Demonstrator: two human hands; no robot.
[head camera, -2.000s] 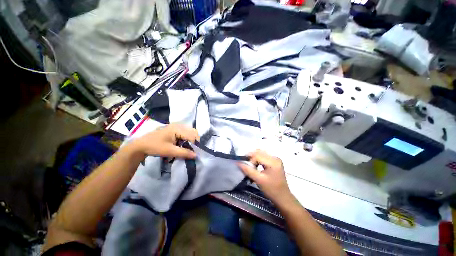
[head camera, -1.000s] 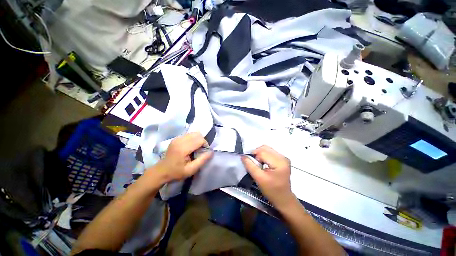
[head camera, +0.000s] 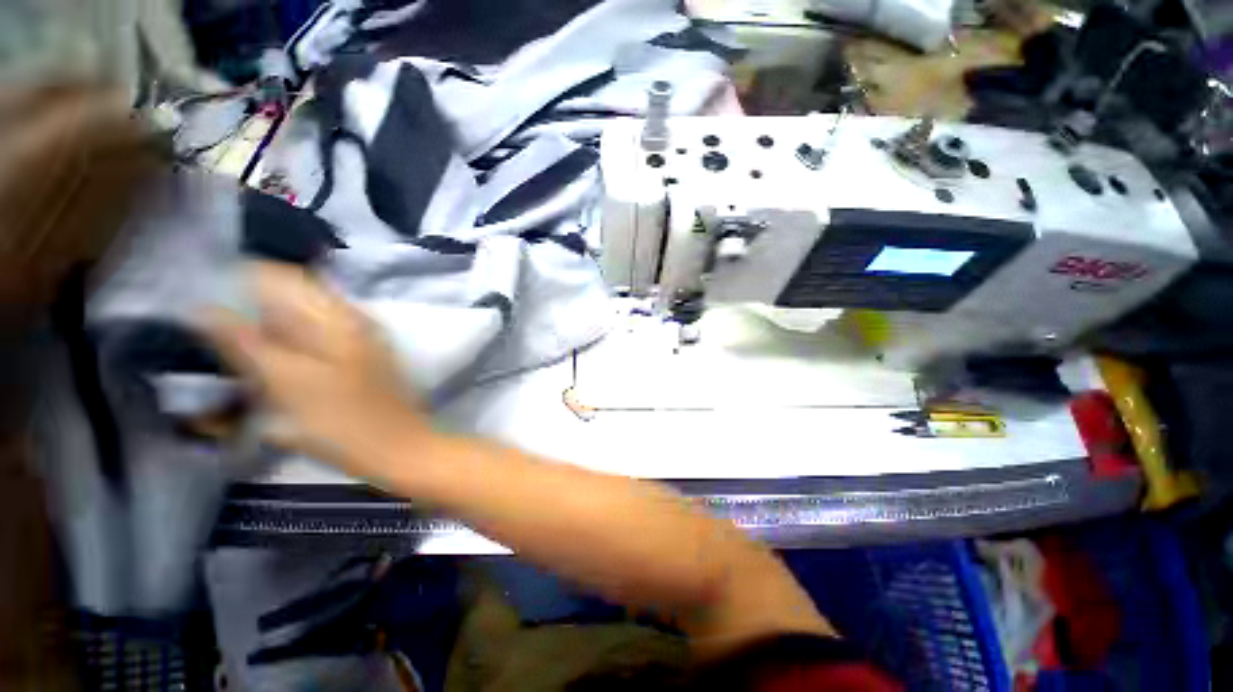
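Note:
The garment piece (head camera: 149, 500), pale grey with black bands, hangs blurred at the far left, raised over the table's front edge. My right hand (head camera: 304, 352) is blurred, with its fingers closed on this cloth. My left hand (head camera: 88, 189) is a brown blur at the left edge, against the cloth's upper part; its fingers cannot be made out. More grey and black garment cloth (head camera: 406, 149) lies heaped left of the sewing machine (head camera: 892, 243). A pale panel reaches close to the presser foot (head camera: 683, 318); whether it lies under it is unclear.
Yellow-handled thread snips (head camera: 963, 425) lie on the table below the machine head. The dark edge ruler (head camera: 892, 507) runs along the front edge. A blue crate (head camera: 933, 608) is below the table. A red and yellow item (head camera: 1136, 433) is at the right, and a grey packet (head camera: 899, 16) lies behind.
The view has swung right, so the machine appears more central. Both hands have moved to the left of the picture with the garment piece, which is now raised and blurred; before, they held its edge on the table.

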